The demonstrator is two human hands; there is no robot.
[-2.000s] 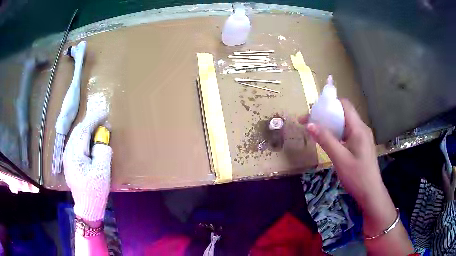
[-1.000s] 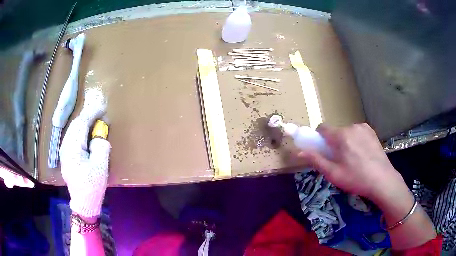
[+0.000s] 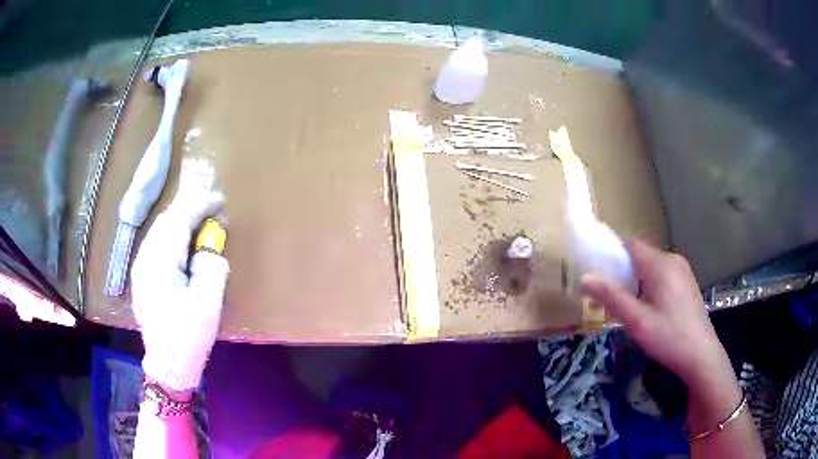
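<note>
My right hand (image 3: 659, 300) is bare and holds a translucent white squeeze bottle (image 3: 601, 254), blurred and tilted, over the right yellow tape strip (image 3: 578, 184). A small pale pot (image 3: 519, 248) stands on a dark stain left of the bottle, apart from it. My left hand (image 3: 184, 291), in a white knit glove with a yellow thumb wrap (image 3: 211, 237), rests on the bench at the left. Its fingertips blur into a glare; nothing is seen in it. A white-grey limb part (image 3: 154, 170) lies just left of it, its ribbed end near me.
A second bottle (image 3: 462, 73) stands at the far edge. Pale swabs (image 3: 484, 132) lie between two tape strips, the left one (image 3: 414, 233) wider. A thin twisted rod (image 3: 106, 152) runs along the left. A container of pale parts (image 3: 576, 390) is below the bench.
The bottle has tipped down to the pot a second ago and is now lifted back to the right. The whole view has shifted slightly. My left hand stays by the limb part.
</note>
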